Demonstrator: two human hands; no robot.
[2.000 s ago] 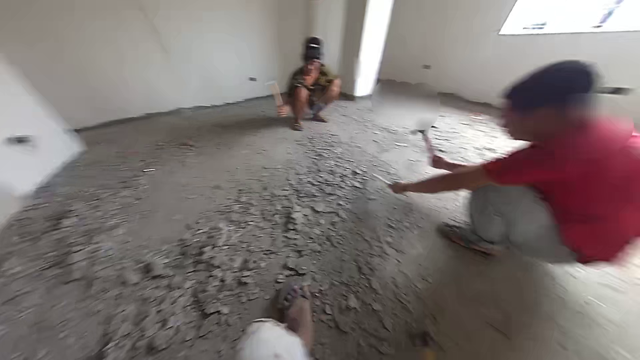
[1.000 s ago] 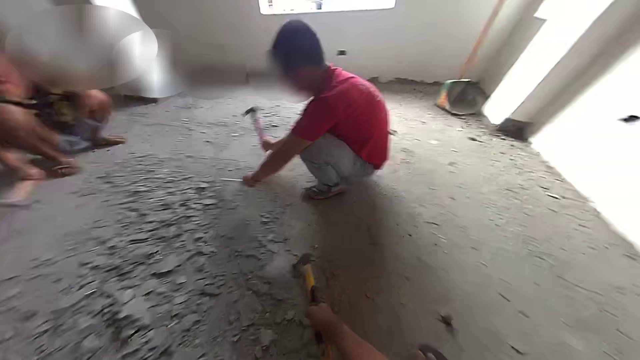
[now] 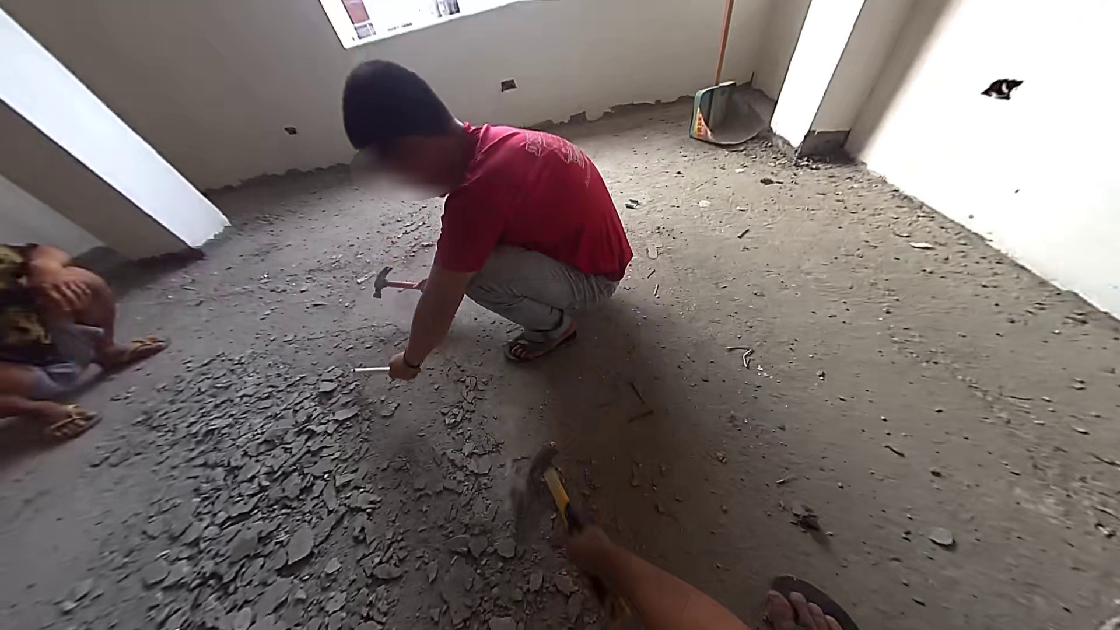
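At the bottom centre my right hand (image 3: 592,553) grips a claw hammer (image 3: 556,492) by its dark handle with a yellow section. The hammer's head is over the dusty concrete floor, just right of many loose flakes of broken mortar (image 3: 302,542). Whether the head touches the floor cannot be told. My left hand is out of the frame.
Ahead squats a co-worker in a red shirt (image 3: 542,197), with a claw hammer (image 3: 382,282) and a light-coloured rod (image 3: 371,369). Another person's legs (image 3: 96,324) are at the left edge. A long-handled dustpan (image 3: 726,114) stands by the far wall. My sandalled foot (image 3: 801,605) is lower right.
The view has swung right since two seconds ago. My right hand and the yellow-marked hammer, out of sight in the oldest frame, show one second ago and now.
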